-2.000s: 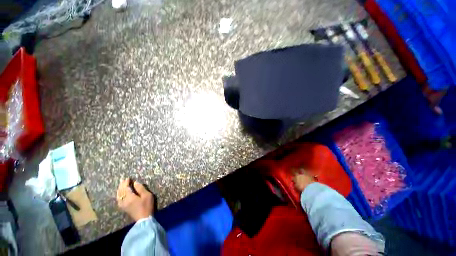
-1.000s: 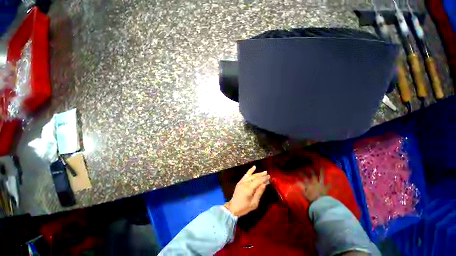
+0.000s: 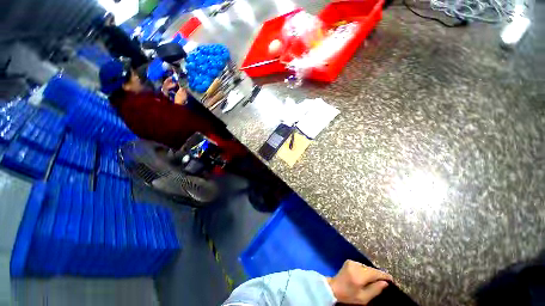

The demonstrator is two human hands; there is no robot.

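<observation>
My left hand (image 3: 360, 283) is at the bottom of the view, in a light blue sleeve, with its fingers curled at the edge of the speckled worktable (image 3: 370, 197). Whether it grips anything cannot be told. My right hand is out of the picture. A blue crate (image 3: 290, 242) stands below the table edge, left of my left hand. On the table lie a smartphone (image 3: 276, 141), a tan card (image 3: 294, 149) with a dark pen (image 3: 291, 141) on it, and white paper (image 3: 317, 118) beside them.
Red trays (image 3: 349, 45) holding clear bags stand at the table's back. Blue round parts (image 3: 207, 67) are heaped farther off. A person (image 3: 158, 116) in dark red sits at the left edge. Stacked blue crates (image 3: 98, 233) stand on the floor. A dark shape (image 3: 517, 287) is at lower right.
The view has swung left, bringing the person and crate stacks into view. The red stool, pink parts and my right hand have left it. My left hand is now at the table edge.
</observation>
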